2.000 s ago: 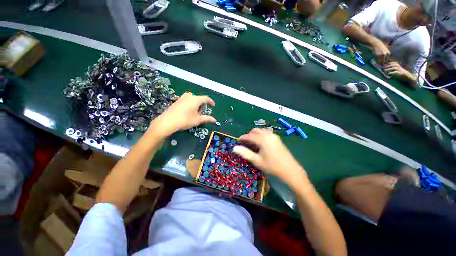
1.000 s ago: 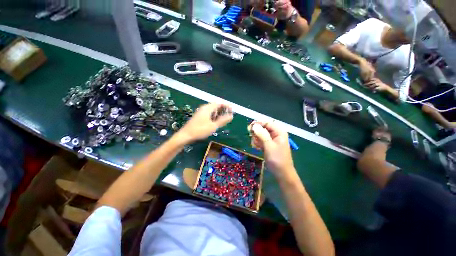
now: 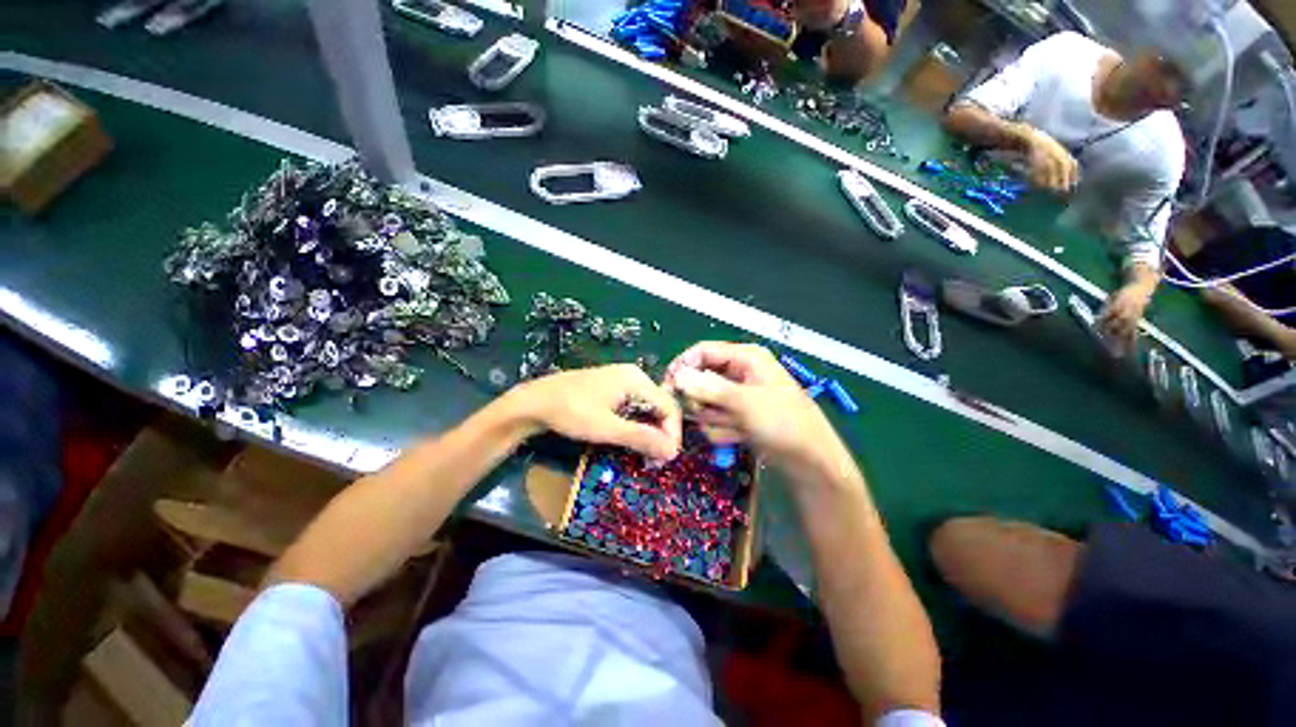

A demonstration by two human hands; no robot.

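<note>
The shallow parts box [image 3: 752, 528] with tan edges lies before me, filled with dark discs and red bits. My left hand [image 3: 611, 408] is over its back left edge, fingers curled around small greenish-grey pieces. My right hand [image 3: 735, 402] is beside it over the back edge, thumb and fingertips pinched together; what they pinch is too small to tell. The two hands nearly touch. A bit of blue shows below my right hand, at the box's back. A large tangled pile of sub-assemblies [image 3: 341, 284] lies at left, a smaller cluster [image 3: 569, 330] behind my left hand.
Blue cylinders [image 3: 822, 384] lie behind my right hand. Grey housings [image 3: 586, 182] lie along the middle belt beyond a white edge strip [image 3: 625, 270]. A grey post [image 3: 360, 93] stands behind the pile. A small carton [image 3: 50, 146] is far left. A neighbour's arm [image 3: 1002, 568] is at right.
My hands have come together over the box's back edge; before, they were apart and further back. The neighbour's arm has drawn back from the belt edge. The housings have shifted right in view.
</note>
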